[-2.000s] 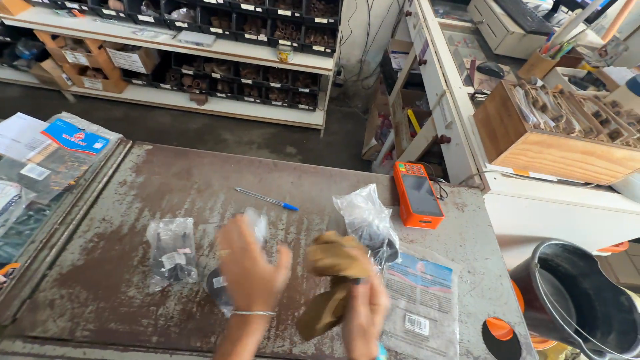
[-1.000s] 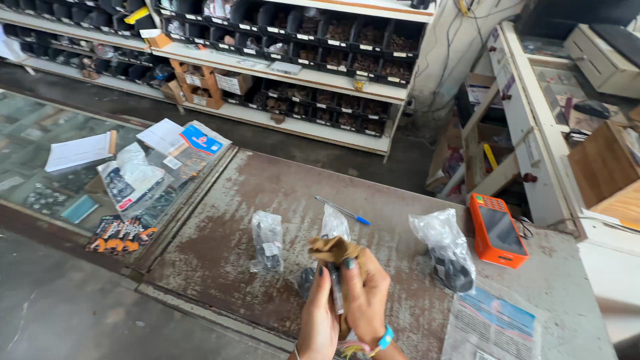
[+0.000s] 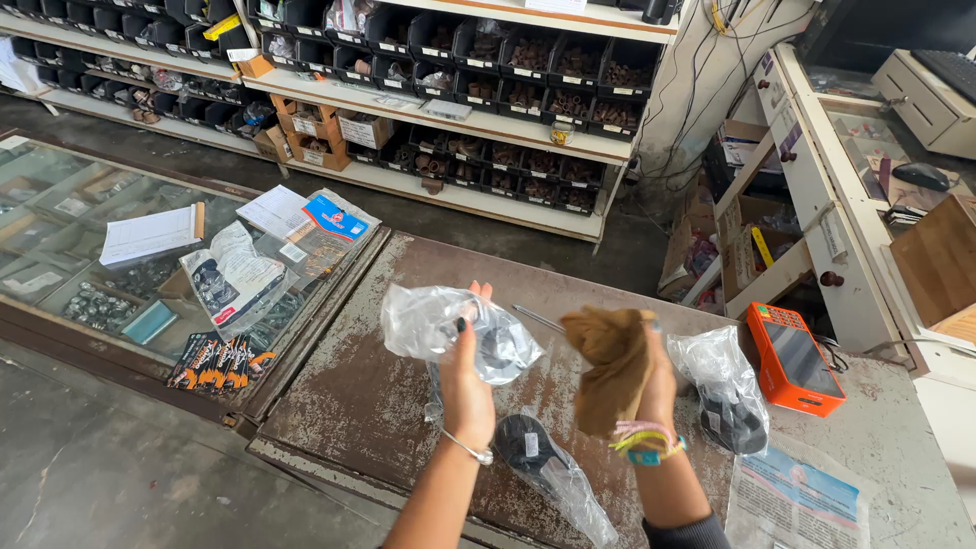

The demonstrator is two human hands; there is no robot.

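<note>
My left hand [image 3: 467, 374] grips a clear plastic bag [image 3: 427, 324] with a dark part inside, held above the brown worn counter [image 3: 343, 381]. In my right hand [image 3: 660, 377] is a crumpled brown cloth [image 3: 610, 366]. Below and between my wrists lies another bagged black part [image 3: 534, 457] with a white label. To the right of the cloth rests a further bagged black part [image 3: 728, 404]. A pen [image 3: 537, 317] lies behind, its right end hidden by the cloth. Part of another clear bag shows behind my left hand.
An orange card terminal [image 3: 797, 358] stands at the right, near a flat printed plastic bag [image 3: 797, 496]. On the glass display counter [image 3: 46, 259] at left are papers [image 3: 149, 235], bagged packages [image 3: 236, 274] and orange-black cards [image 3: 221, 364]. Shelves of black bins [image 3: 526, 61] stand behind.
The hands were together at the brown cloth one second ago; now they are apart, the left holding a bagged part up. Since two seconds ago the view has swung left.
</note>
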